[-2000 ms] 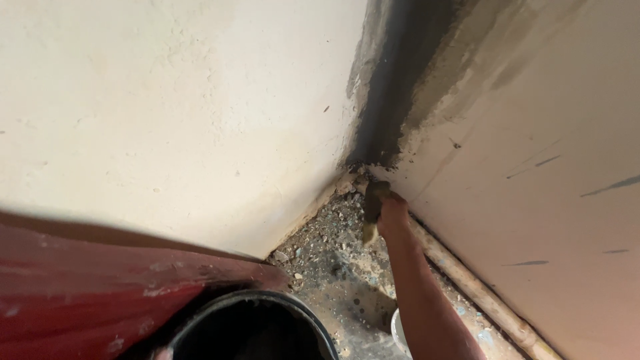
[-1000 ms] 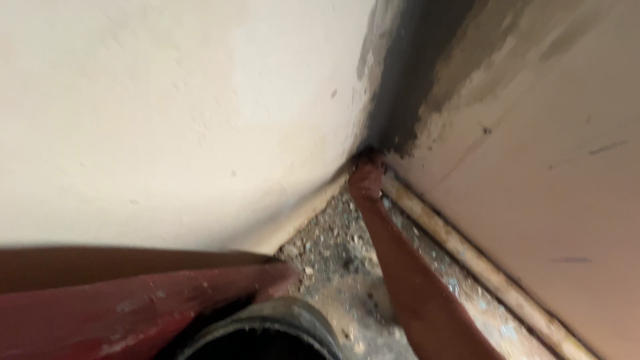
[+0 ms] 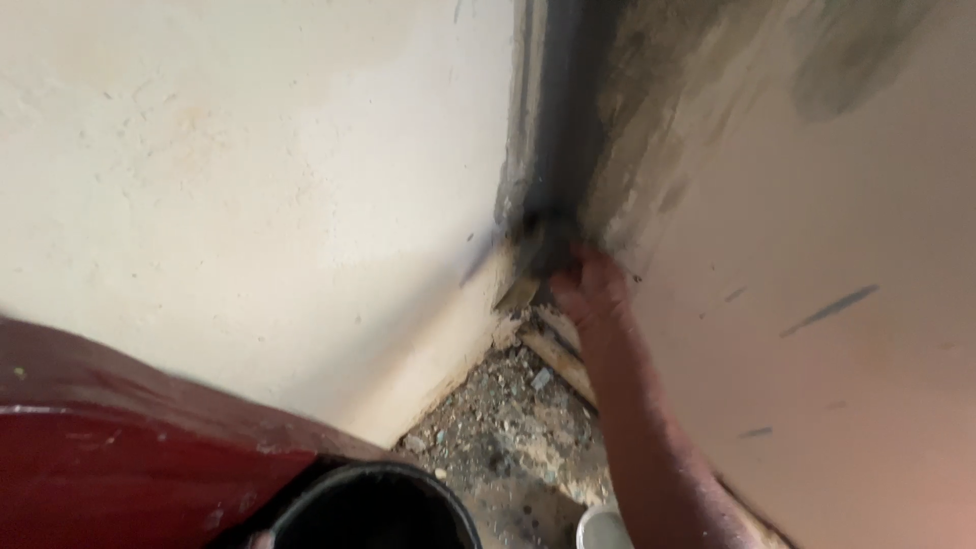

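My right hand [image 3: 591,286] is raised in the wall corner and shut on a blurred hand tool [image 3: 553,240] with a dark body and a yellowish end, whose exact kind I cannot tell. The tool is against or very near the dark wet coating strip [image 3: 572,114] that runs up the corner. At the bottom edge, a small part of my left hand [image 3: 261,540] shows at the rim of a black bucket [image 3: 381,469]; the rest is out of view. The bucket's inside is too dark to read.
A cream wall [image 3: 267,191] stands on the left and a pinkish, smeared wall [image 3: 801,229] on the right. Rubble [image 3: 496,412] covers the floor corner beside a pipe [image 3: 560,358]. A dark red object [image 3: 152,450] is at lower left, a pale container [image 3: 602,526] at bottom.
My right hand was low at the foot of the corner; now it is higher up along the dark strip with the tool. The view has shifted.
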